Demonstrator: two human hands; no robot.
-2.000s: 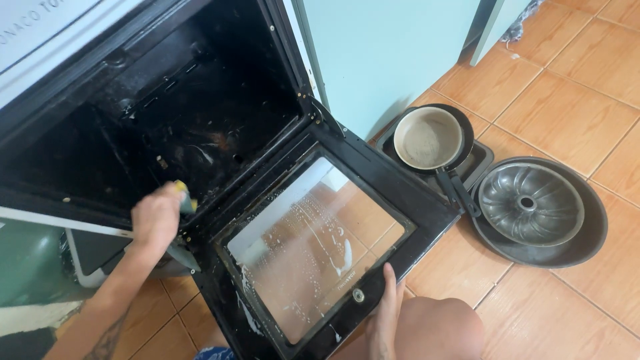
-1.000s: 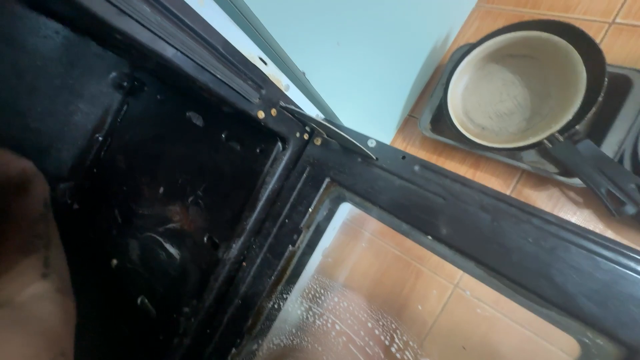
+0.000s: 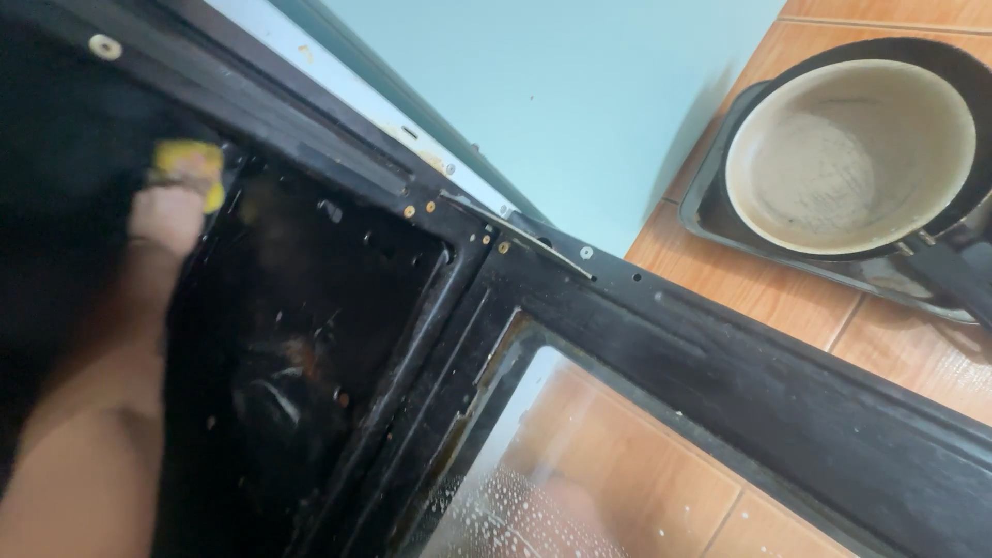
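Observation:
My left hand (image 3: 167, 217) reaches deep into the black oven cavity (image 3: 263, 333) at the left of the head view. It is closed on a yellow sponge (image 3: 188, 159), which lies against the inner wall; both are blurred. Wet streaks and a brownish spot mark the oven floor. The open oven door (image 3: 697, 341) extends to the lower right, joined by a metal hinge arm (image 3: 535, 240). Soapy droplets cover the lower part of its glass (image 3: 589, 465), and grime lines the glass edge. My right hand is out of view.
On the tiled floor (image 3: 783, 271) at the right, a cream-lined pan (image 3: 845, 155) sits inside a darker pan, over a dark baking tray (image 3: 694, 209). A pale blue panel (image 3: 558, 93) stands right beside the oven, behind the hinge side of the door.
The view has moved much closer to the oven. My left hand has reached farther in with the sponge, from near the cavity's front left. My right hand, earlier at the door's edge, has left the view.

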